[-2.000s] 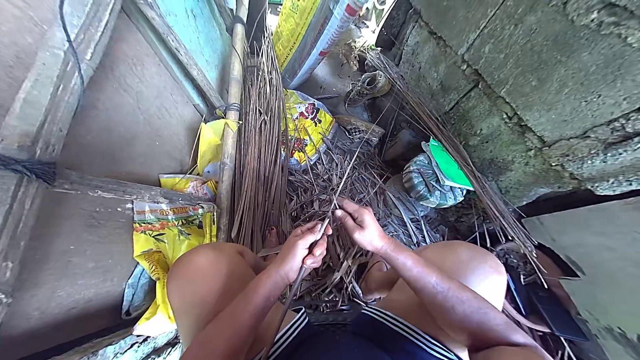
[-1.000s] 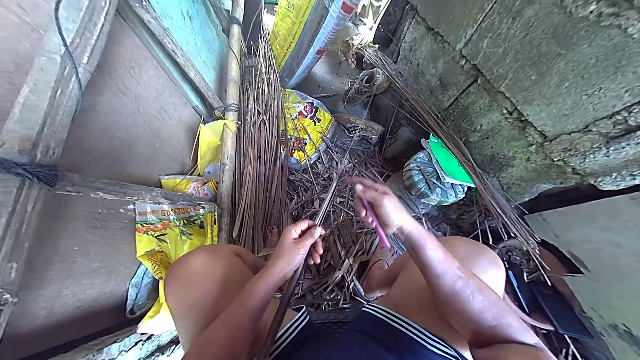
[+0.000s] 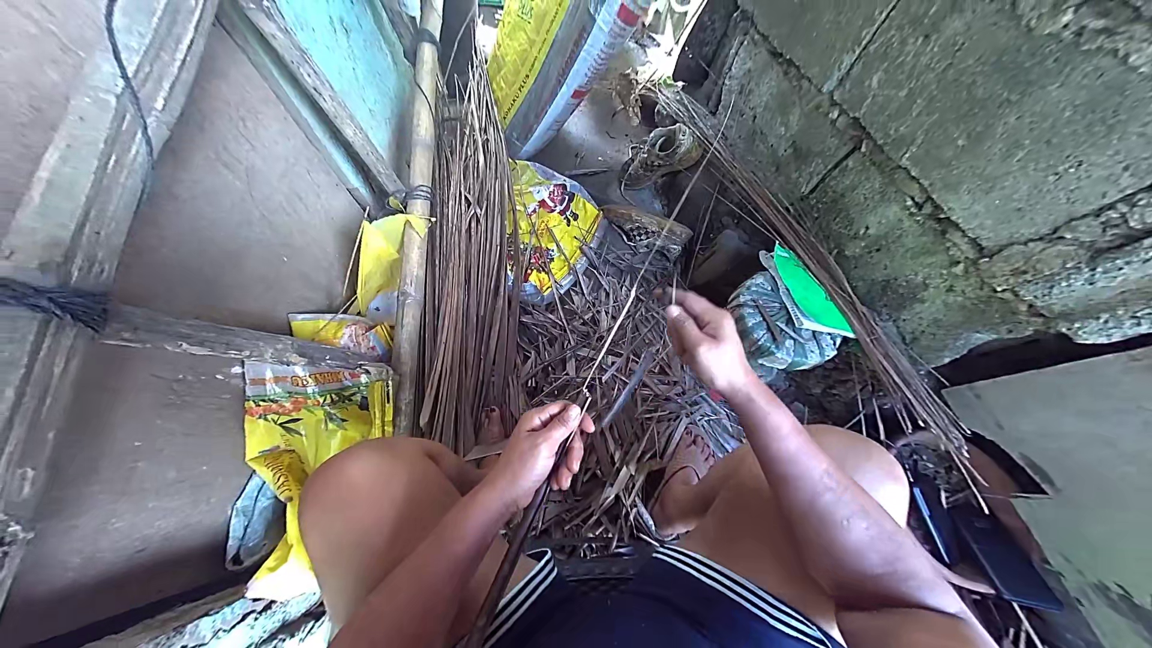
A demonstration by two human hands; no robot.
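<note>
My left hand [image 3: 544, 450] is closed around a dried palm leaf midrib, whose thin pale upper part [image 3: 621, 315] reaches up and to the right, and whose dark thick end passes down over my lap. My right hand [image 3: 706, 346] is to the right of the midrib, apart from it, with curled fingers around a slim tool; only a dark tip and a bit of its pinkish handle show. A loose grey leaf strip [image 3: 628, 389] is between the hands. Below them a heap of dry leaf strips [image 3: 585, 360] covers the ground between my feet.
A bundle of long dry midribs [image 3: 468, 270] stands beside a bamboo pole [image 3: 418, 180] at left. More midribs [image 3: 810, 261] lean along the concrete block wall [image 3: 972, 135]. Also around are a yellow printed sack [image 3: 553, 225], an old shoe [image 3: 668, 148], a stuffed plastic bag [image 3: 778, 324] and a green packet [image 3: 813, 290].
Two seconds ago my hands were close together at the midrib; my right hand then moved off to the right, where the pinkish tool showed plainly. My left hand keeps its hold.
</note>
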